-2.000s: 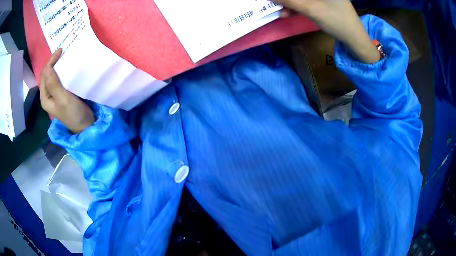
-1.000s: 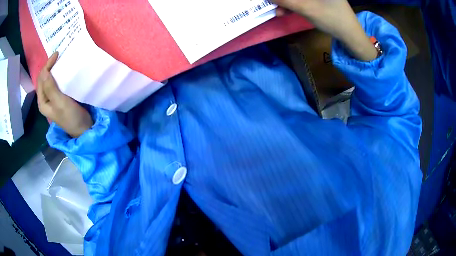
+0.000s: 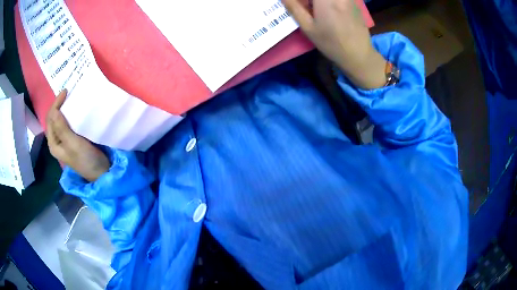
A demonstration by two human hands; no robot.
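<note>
A label strip (image 3: 54,42) with rows of black print runs down the left of the red mat (image 3: 130,54); its near end is blank and folded against my smock. My left hand (image 3: 71,139) holds the strip's left edge, fingertips on it. A flat white box (image 3: 198,39) lies on the mat with barcode labels (image 3: 269,29) along its right side. My right hand (image 3: 331,28) is over the box's right edge, partly cut off by the top of the picture; whether it grips anything is hidden.
White boxes (image 3: 14,139) stand at the far left on the dark green table (image 3: 42,187). An open container with a crumpled whitish liner (image 3: 85,257) is at lower left. A brown carton (image 3: 422,39) is at right, beyond my right sleeve.
The view has shifted, so mat, strip and smock sit lower. My right hand has moved left along the box's edge, uncovering the mat's right corner. My left hand stays at the strip.
</note>
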